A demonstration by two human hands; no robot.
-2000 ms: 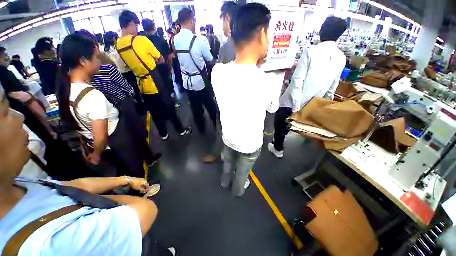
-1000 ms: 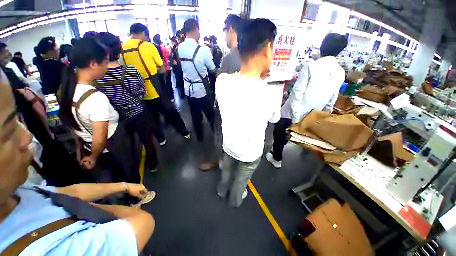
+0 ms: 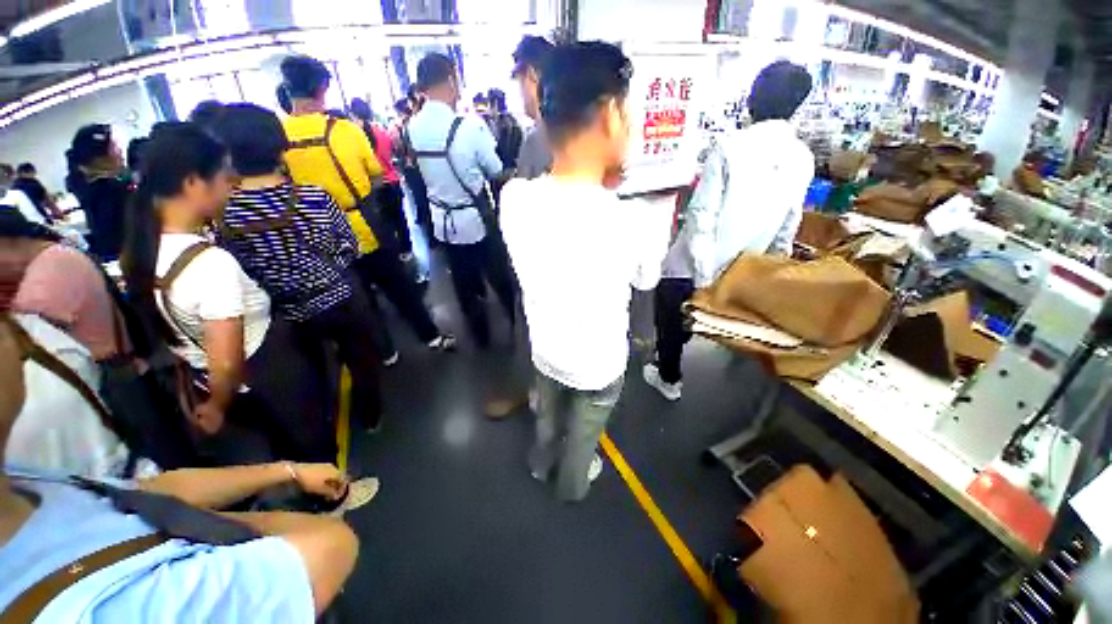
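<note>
Neither of my hands is in view. With no hand in view, the nearest things are at the right. A tan-brown bag panel (image 3: 829, 549) with a small bright spot hangs or stands low beside the sewing table. More brown panels (image 3: 799, 299) lie piled at the end of the white table (image 3: 896, 421). A white sewing machine (image 3: 1030, 354) stands on the table, with a red patch (image 3: 1015, 506) at the table's front corner.
A person in light blue (image 3: 183, 579) sits or crouches close at the lower left, an arm across the knee. A person in white (image 3: 579, 280) stands ahead. Several others stand at the left. A yellow line (image 3: 652, 506) crosses the dark floor. A sign (image 3: 665, 116) stands behind.
The view has shifted, so most things lie slightly further left. The face of the person at the lower left has mostly left the picture, and a person in pink now shows behind.
</note>
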